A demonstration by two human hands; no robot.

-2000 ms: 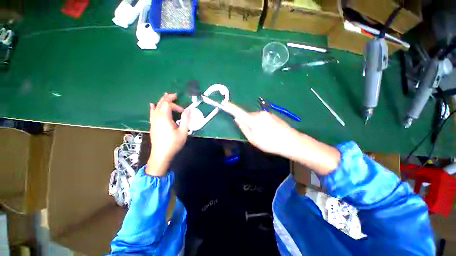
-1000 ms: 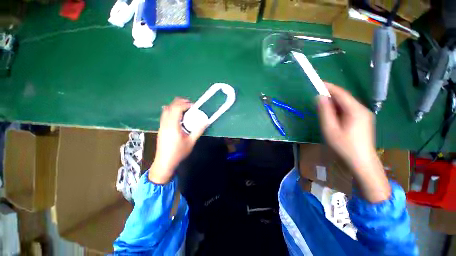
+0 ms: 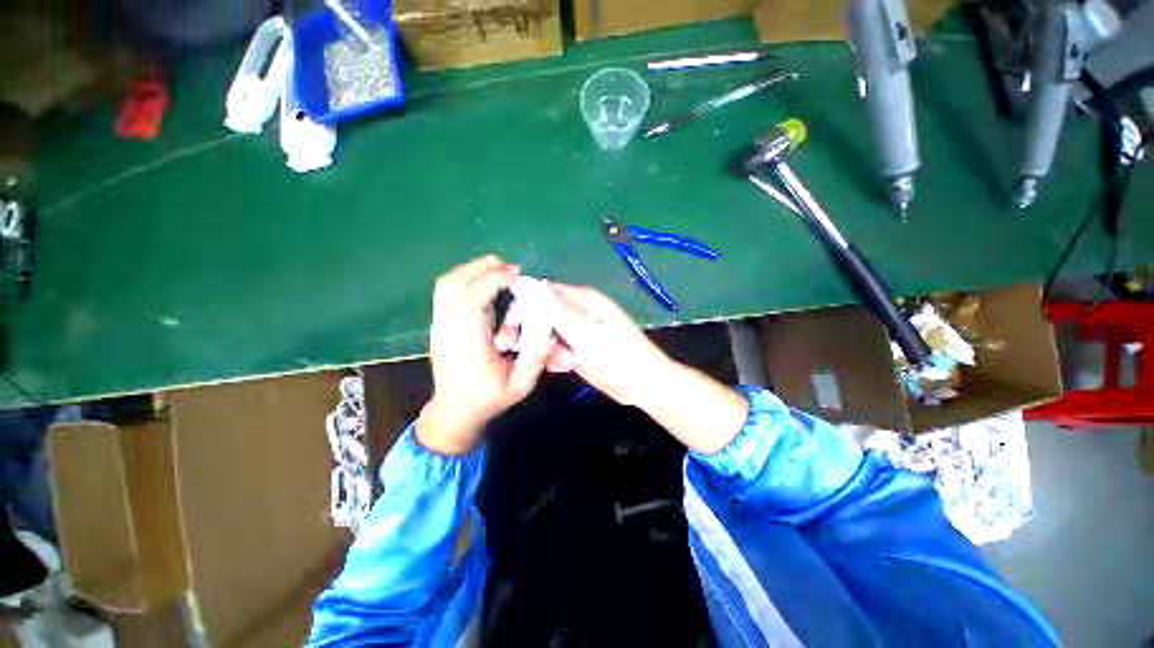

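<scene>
My left hand and my right hand meet at the bench's front edge, both around a white plastic unit. Only a small part of the unit shows between the fingers; its loop shape is mostly hidden. The hammer lies on the right of the bench, its yellow-green face up and its black grip reaching over the front edge. The flush cutters lie with blue handles spread, just beyond my right hand.
A clear cup, pen-like tools and cartons stand behind. A blue parts tray, white units and a red piece lie far left. Two grey electric screwdrivers are at right. Cartons with white units flank my lap.
The hammer, in my right hand before, now lies on the bench. My right hand has moved left to join my left hand on the white unit. The camera view has shifted.
</scene>
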